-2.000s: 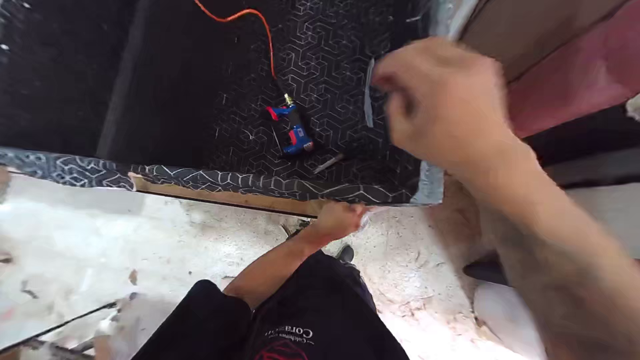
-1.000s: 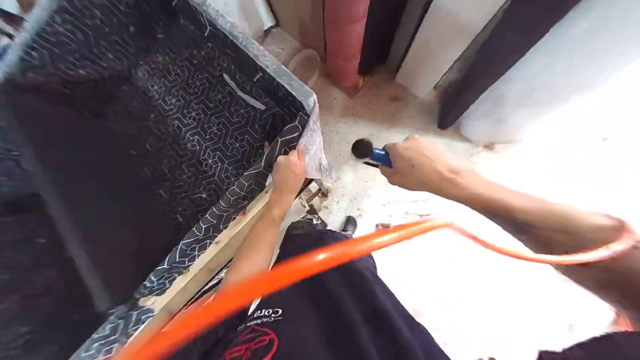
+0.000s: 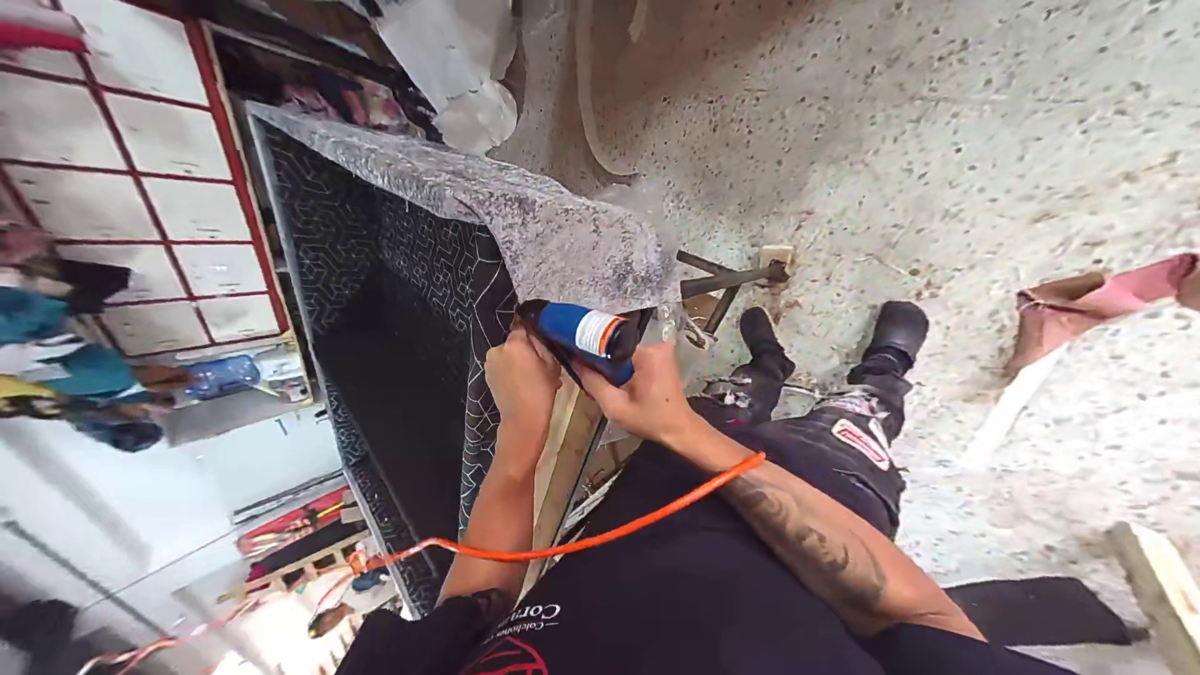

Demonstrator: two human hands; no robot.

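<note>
My right hand (image 3: 647,398) is closed around a blue and black pneumatic staple gun (image 3: 581,336), which lies against the corner of an upholstered wooden frame. The front of my left hand (image 3: 525,380) grips the patterned black fabric (image 3: 483,347) at the frame's edge, right beside the tool. Grey plush fabric (image 3: 581,239) drapes over the corner above both hands. Bare wood (image 3: 562,450) shows along the near side of the frame. An orange air hose (image 3: 609,536) crosses over both forearms. The tool's nose is hidden by the fabric and my fingers.
A metal trestle leg (image 3: 731,281) stands under the corner, near my feet. Pink fabric scrap (image 3: 1078,305), a dark cloth strip (image 3: 1041,609) and a wooden block (image 3: 1158,581) lie on the speckled floor at the right. Shelving with a plastic bottle (image 3: 222,375) is at the left.
My right hand was empty two seconds ago, with the staple gun lying inside the frame; it held the tool away from the frame one second ago and has now brought it to the corner. The view has turned.
</note>
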